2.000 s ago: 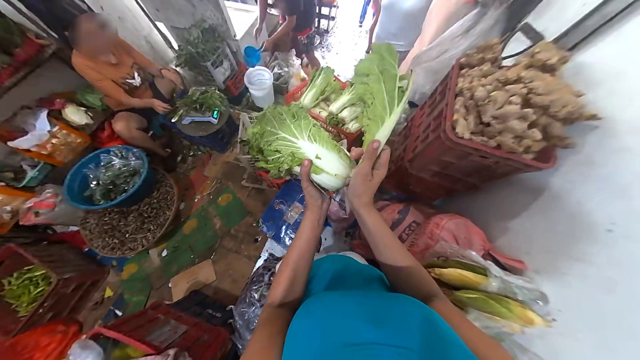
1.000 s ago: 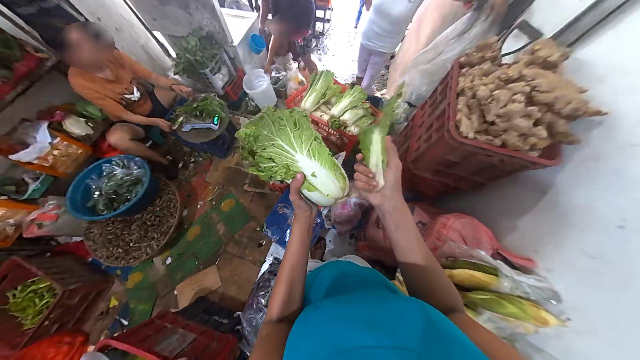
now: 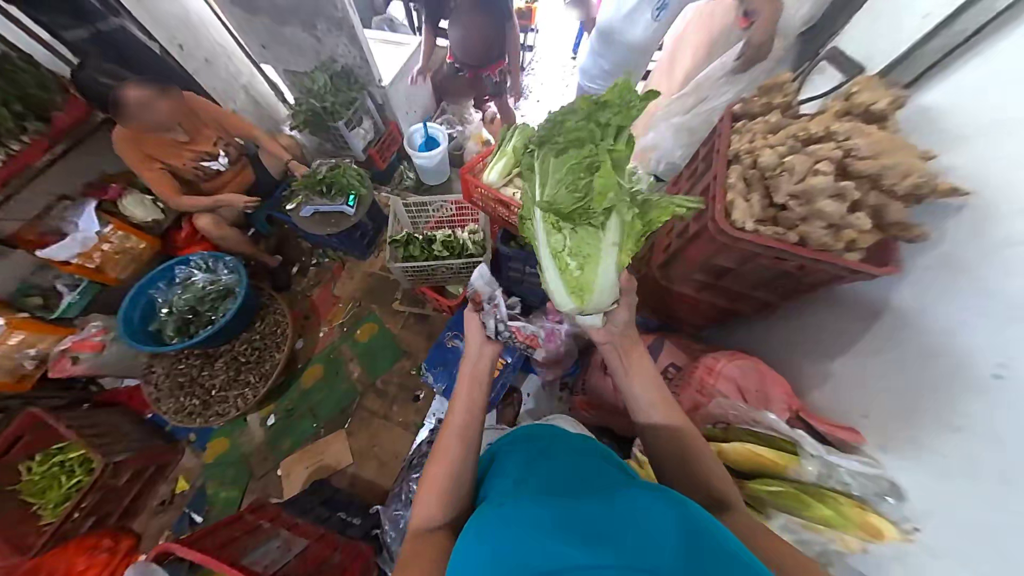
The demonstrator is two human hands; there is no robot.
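A leafy napa cabbage (image 3: 580, 208) stands upright in my right hand (image 3: 620, 316), which grips it at its white base. My left hand (image 3: 482, 340) is shut on a crumpled sheet of printed paper or plastic (image 3: 500, 312), just left of the cabbage base. Behind the cabbage, a red crate (image 3: 490, 194) holds more pale-stemmed greens. A white plastic crate (image 3: 438, 270) with short leafy greens sits beyond my left hand. Below the cabbage lies a clear bag with something purple (image 3: 556, 348).
At right a red crate (image 3: 744, 256) is heaped with ginger (image 3: 832, 168); corn (image 3: 808, 496) in plastic lies below. On the left are a blue basin (image 3: 132, 308), a round basket (image 3: 216, 368) and a seated person (image 3: 192, 152) beside a digital scale (image 3: 328, 204). Other people stand ahead.
The cabbage has passed from my left hand to my right and is now upright. My left hand now has the crumpled sheet. The loose leaf in my right hand earlier is no longer distinct.
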